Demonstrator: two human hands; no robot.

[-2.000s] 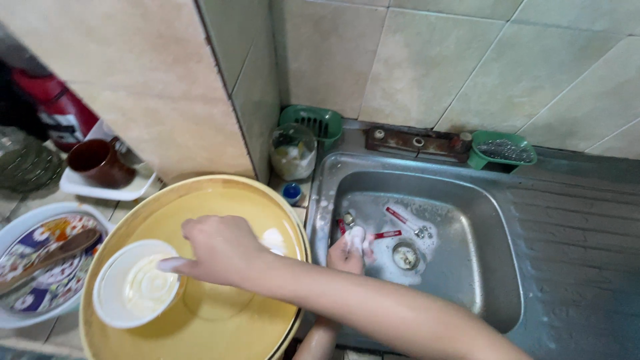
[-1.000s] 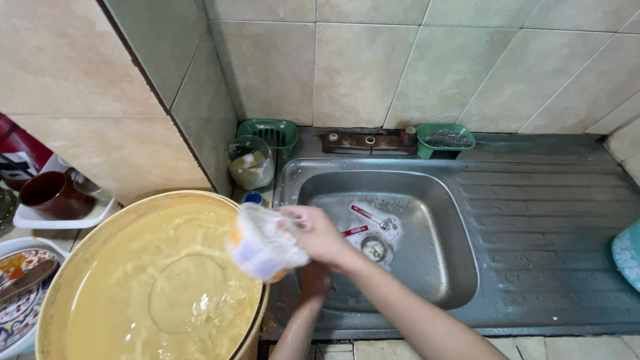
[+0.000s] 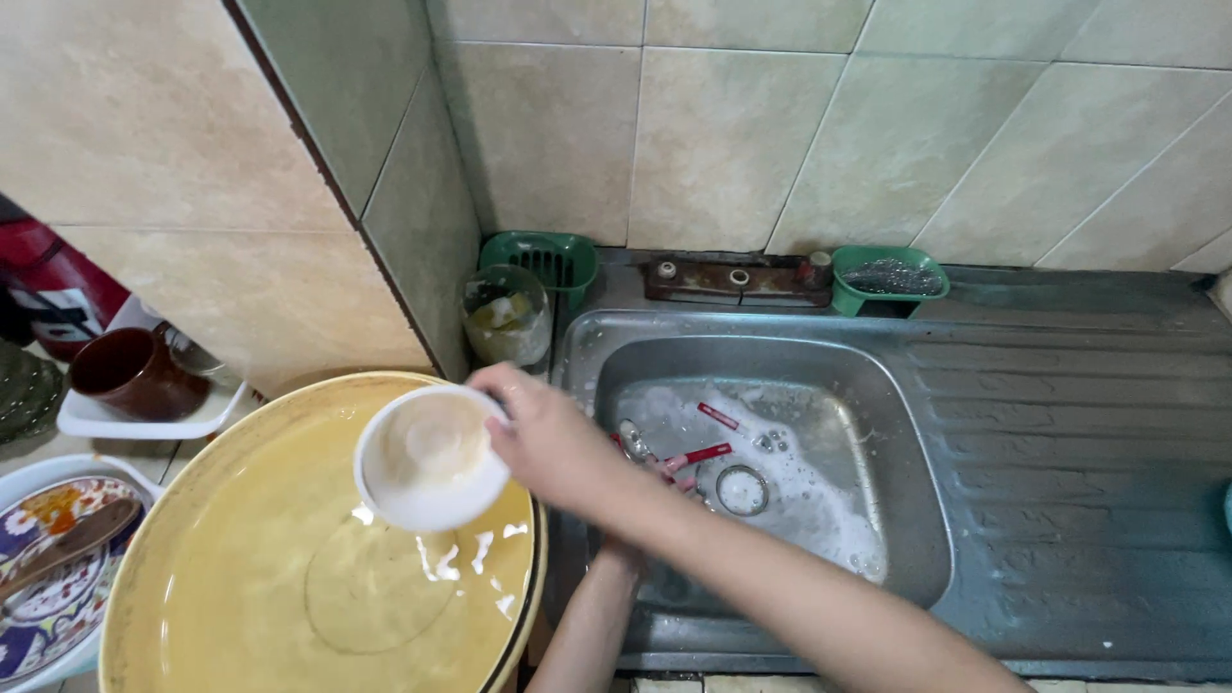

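My right hand grips the rim of a small white plastic tub, held tilted over a large yellow basin of water. Its forearm crosses above my left hand, which is low in the steel sink and mostly hidden, with some fingers showing. Beside those fingers lie a red-handled utensil and a metal spoon bowl; whether the left hand holds anything is unclear. Another red handle lies in suds near the drain.
Behind the sink stand a glass, a green plastic holder, a rusty tap base and a green holder with a scourer. At left are a brown mug and a patterned plate with a wooden spoon. A ribbed drainboard extends right.
The tub was over the basin, then by the sink's left edge with its printed side showing, and is now back over the basin. White suds have spread farther around the drain.
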